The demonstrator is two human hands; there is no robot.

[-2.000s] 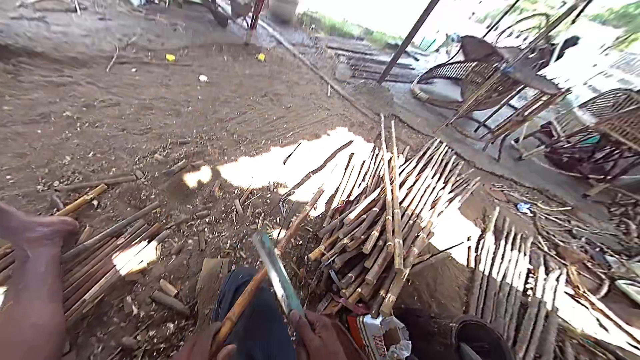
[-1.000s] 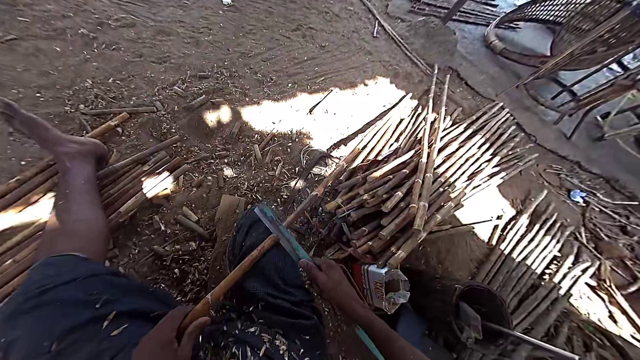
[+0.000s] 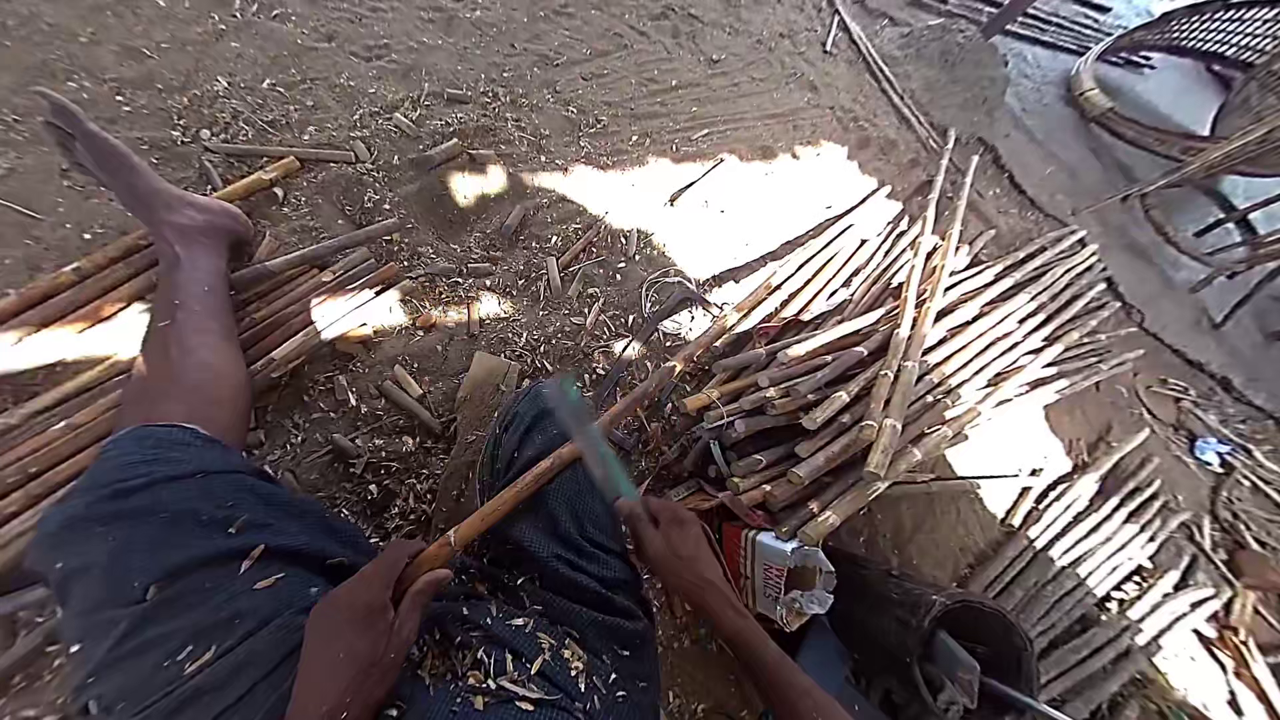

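Observation:
My left hand (image 3: 375,620) is closed around the near end of a long cane pole (image 3: 530,482), which slants up and right across my lap toward the stacked canes (image 3: 890,380). In my right hand (image 3: 665,545) is a long, flat, greenish blade (image 3: 592,440), blurred, lying across the pole near its middle. Its handle end is hidden in my fist. Pale shavings (image 3: 520,660) lie on the dark cloth (image 3: 200,580) over my legs. My bare leg (image 3: 195,330) stretches out over more canes at the left.
A dark bucket (image 3: 900,610) with tools in it and an opened printed packet (image 3: 780,575) stand at my right. Beyond them lies a row of short sticks (image 3: 1090,570). A woven cane chair frame (image 3: 1090,95) is at the upper right. Offcuts (image 3: 410,405) litter the ground.
The view has tilted down strongly, showing more of my lap. Both hands keep hold of the pole and the blade, and the blade still crosses the pole.

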